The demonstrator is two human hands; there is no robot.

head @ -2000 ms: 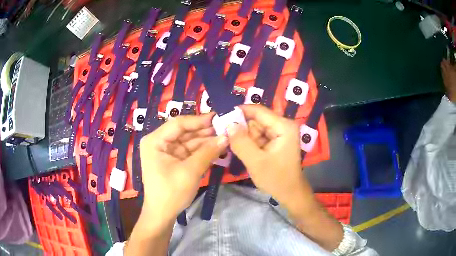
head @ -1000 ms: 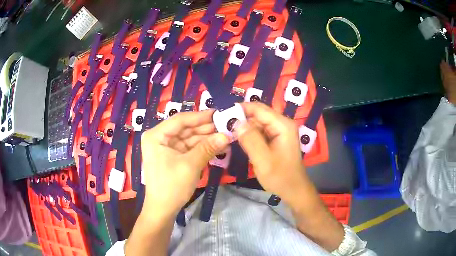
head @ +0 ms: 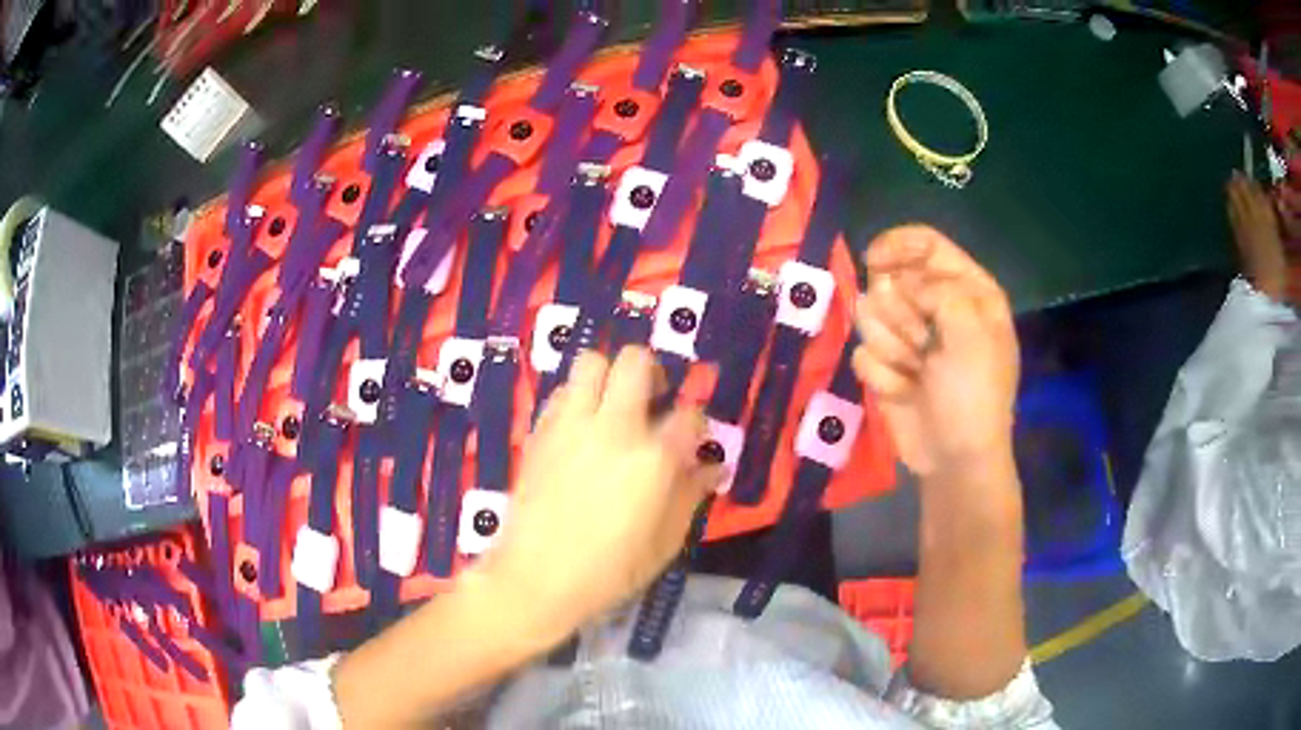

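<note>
Rows of strapped watches lie on a red-orange compartment tray [head: 860, 478]. My left hand [head: 606, 485] is low over the tray's lower middle, palm down with its fingers curled. Its thumb side touches a pale pink watch [head: 716, 451] whose dark strap hangs toward me. The fingertips are partly hidden, so a firm grip cannot be told. My right hand [head: 942, 350] is raised beyond the tray's right edge, its fingers loosely bent and holding nothing visible. Another pink watch [head: 829, 429] lies on the tray between the hands.
A yellow coiled ring [head: 936, 126] lies behind right. A white-grey box [head: 57, 335] and a panel of dark rectangles [head: 153, 378] stand left. A dotted white card [head: 207, 114] lies behind left. Another red tray is at lower left. A person's sleeve [head: 1213, 471] and a blue stool [head: 1063, 478] are right.
My hands have parted from the pale watch they held together. The right hand has moved right, off the tray; the left has turned palm down over it. The view has shifted slightly.
</note>
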